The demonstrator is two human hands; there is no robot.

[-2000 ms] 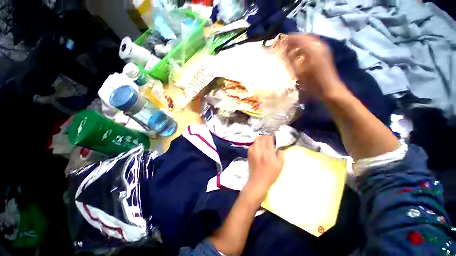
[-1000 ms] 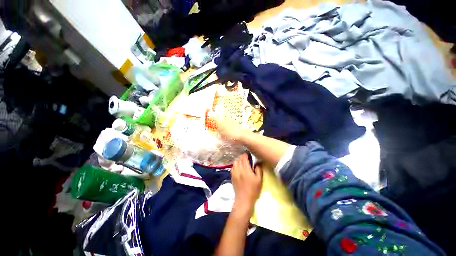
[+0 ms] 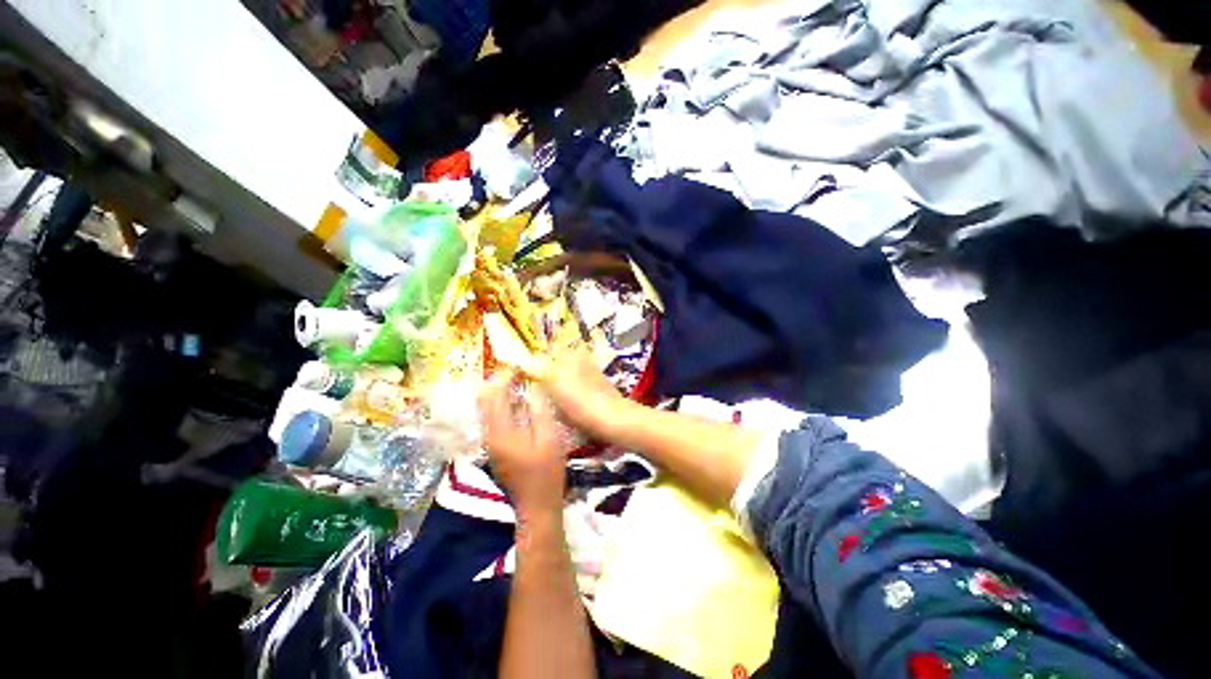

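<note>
A crinkled clear plastic bag [image 3: 458,398] and pale sheets with orange marks [image 3: 494,312] lie at the centre left. My left hand [image 3: 525,435] is at the bag's right edge, fingers pointing away from me; glare hides what its fingertips hold. My right hand [image 3: 574,385] is just to its right, against the sheets, its fingers washed out by glare. Behind the hands is a round, red-rimmed container [image 3: 644,378] with small pale pieces in it. A yellow card [image 3: 691,584] lies on the navy garment with white collar [image 3: 445,584], below my right forearm.
A green basket [image 3: 432,272], a white cone [image 3: 332,325], a blue-capped bottle [image 3: 359,451] and a green cylinder [image 3: 299,524] stand at left. A packed garment [image 3: 325,604] lies at lower left. Navy cloth [image 3: 784,299], grey garments [image 3: 956,120] and black cloth [image 3: 1102,398] spread right.
Both hands have moved left and are now close together at the bag and sheets. The round container with small pieces is now uncovered. The view has shifted.
</note>
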